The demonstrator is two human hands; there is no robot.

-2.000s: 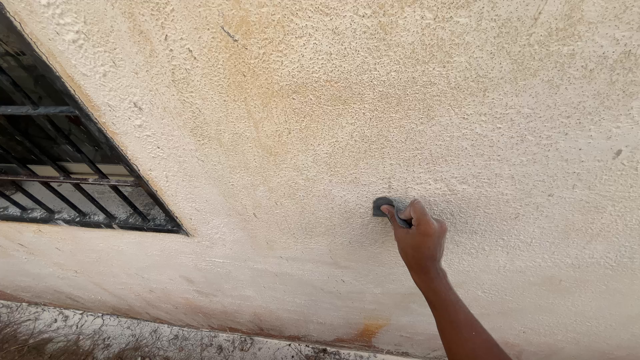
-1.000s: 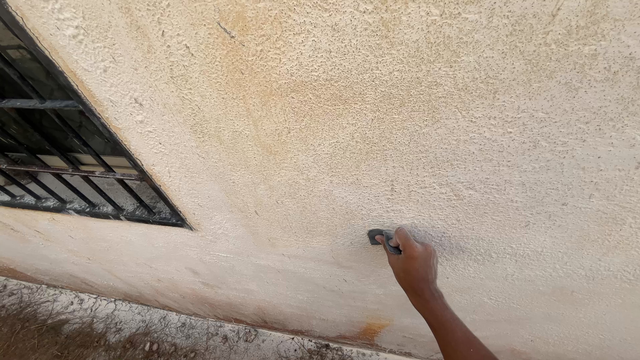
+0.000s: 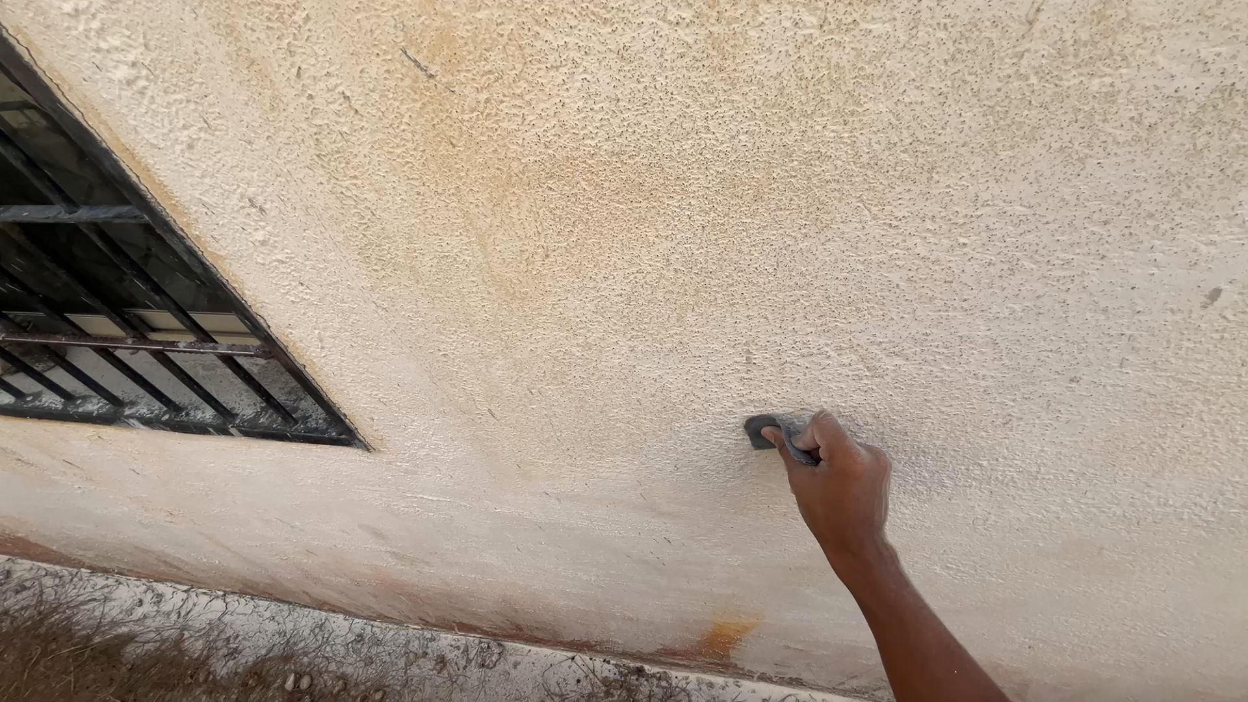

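A folded piece of dark grey sandpaper (image 3: 763,432) lies against the rough, cream-painted plaster wall (image 3: 585,322), right of the middle of the view. My right hand (image 3: 838,478) pinches it between thumb and fingers, with the back of the hand towards me and the forearm coming in from the lower right. Part of the sheet curls up by the fingers, and the rest of it is hidden under them. My left hand is out of the picture.
A window with a black metal grille (image 3: 175,292) is set in the wall at the left. Dry grass and roots (image 3: 107,643) lie along a pale ledge (image 3: 468,658) at the wall's foot. An orange-brown stain (image 3: 726,634) marks the lower wall.
My right hand, still holding the sandpaper, moved down the wall between the two earlier frames. Since the later one it has come slightly back up and to the right.
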